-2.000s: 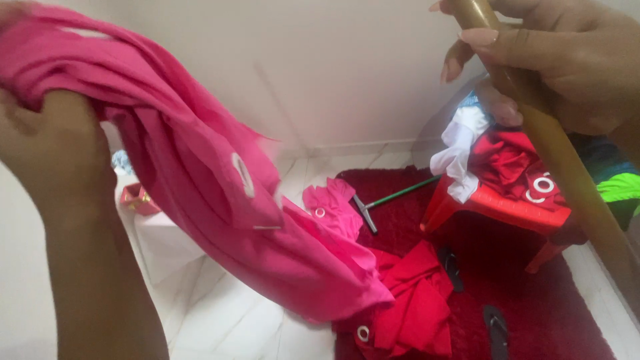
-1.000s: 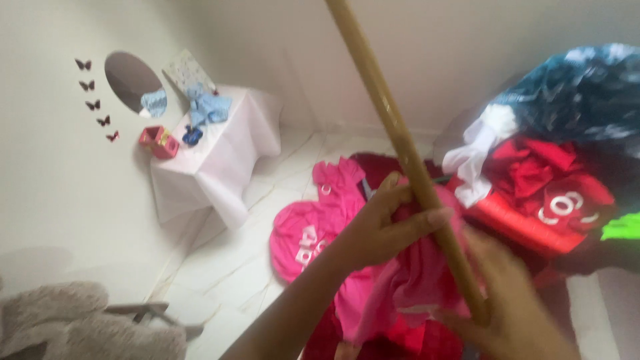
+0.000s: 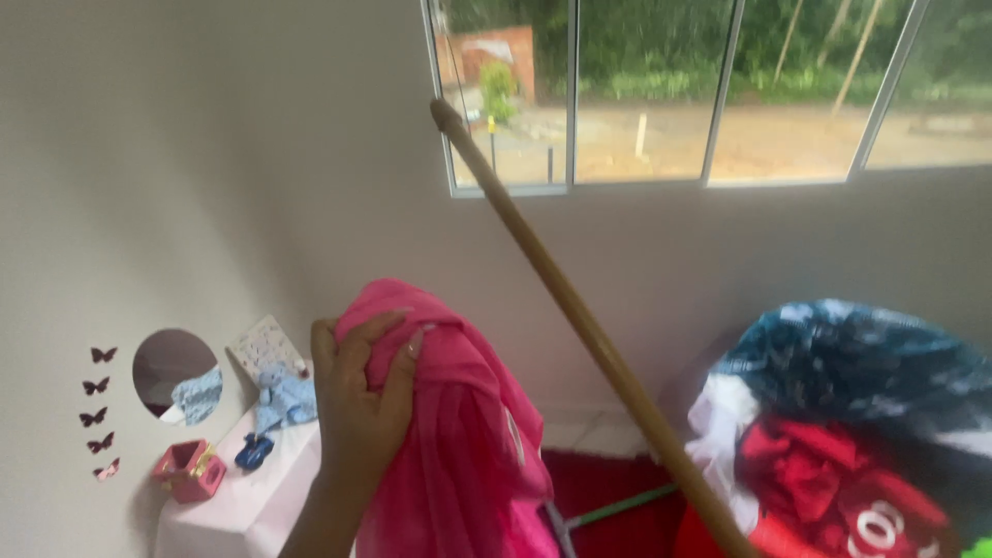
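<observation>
At the centre-left, my left hand (image 3: pixel 364 387) grips a bunched pink cloth garment (image 3: pixel 457 434), which hangs down past the bottom edge. A long wooden pole (image 3: pixel 573 310) slants from the window's lower left corner to the lower right, with its rounded tip uppermost. Its lower end runs out of view. My right hand is not visible. Red cloth with white lettering (image 3: pixel 821 480) lies in a heap at the lower right, beside a white cloth (image 3: pixel 721 426) and a dark blue patterned fabric bundle (image 3: pixel 860 364).
A white-covered table (image 3: pixel 232 496) stands at the lower left, holding a pink box (image 3: pixel 190 470) and light blue cloth (image 3: pixel 287 397). A round mirror (image 3: pixel 177 376) and butterfly decorations are on the wall. A green-handled squeegee (image 3: pixel 620 505) lies over a dark red rug (image 3: pixel 589 473) below the window (image 3: pixel 643 183).
The view has swung up to the window. My left hand, on the pole one second ago, now holds the pink garment up beside it. My right hand has left the view.
</observation>
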